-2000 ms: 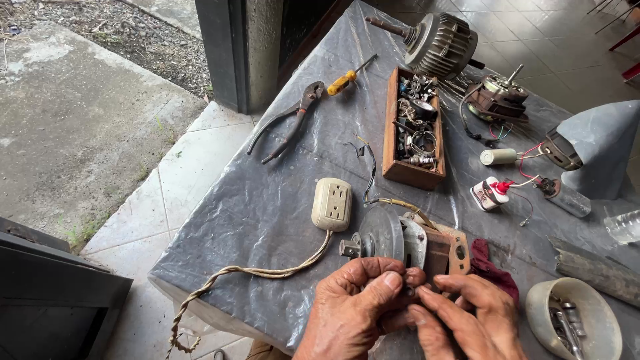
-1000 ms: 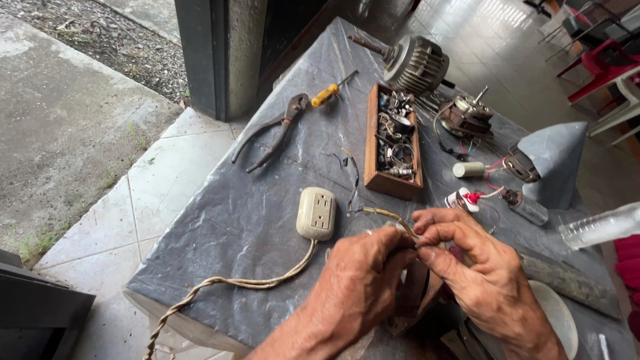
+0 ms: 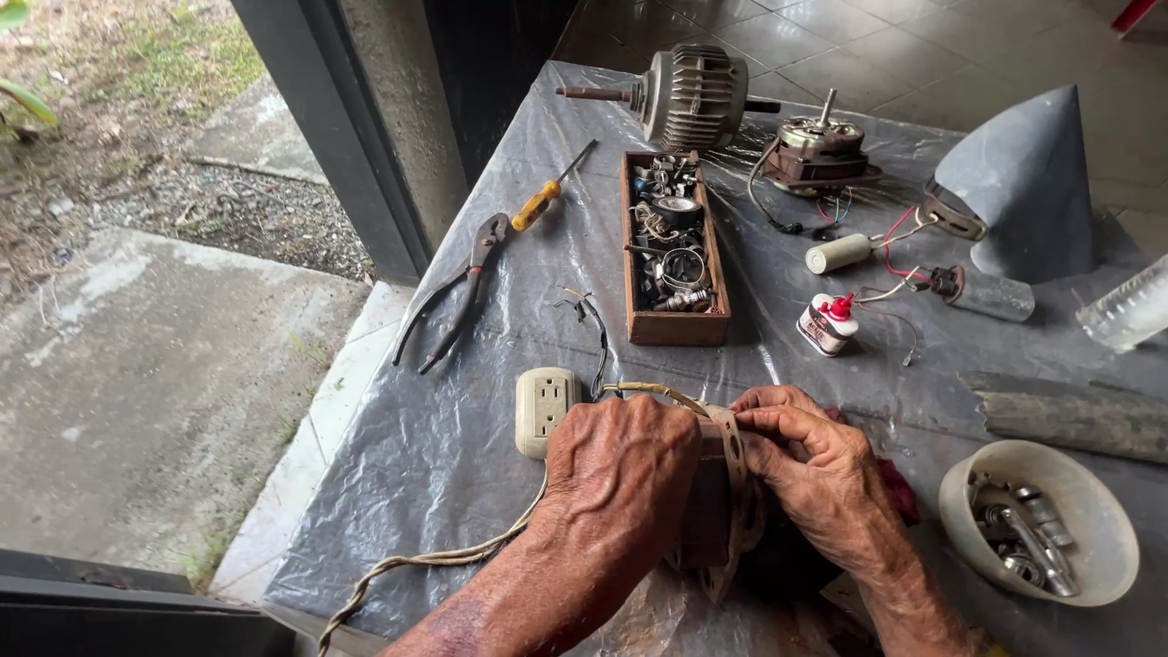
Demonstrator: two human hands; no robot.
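An electric motor part with a laminated core and a metal end bracket (image 3: 730, 511) lies near the front of the table, partly hidden by the hands. My left hand (image 3: 625, 456) lies over its left side, fingers curled out of sight. My right hand (image 3: 808, 447) is at the bracket's upper right, thumb and fingers bent close together on its edge; whether a small piece is between them cannot be seen. A yellowish sleeved wire bundle (image 3: 662, 391) runs from the motor part to dark leads. Just left of my left hand is a beige double outlet (image 3: 547, 411) with a twisted cord.
Slip-joint pliers (image 3: 470, 283), a yellow screwdriver (image 3: 538, 203) and a wooden box of small parts (image 3: 677, 330) lie further back. Beyond stand a finned motor (image 3: 695, 96) and a smaller motor (image 3: 817, 151). At the right are an oil bottle (image 3: 828, 324) and a bowl of sockets (image 3: 1109, 547).
My hands were together over the wires a second ago; now they are apart, on either side of the motor part. The view has shifted.
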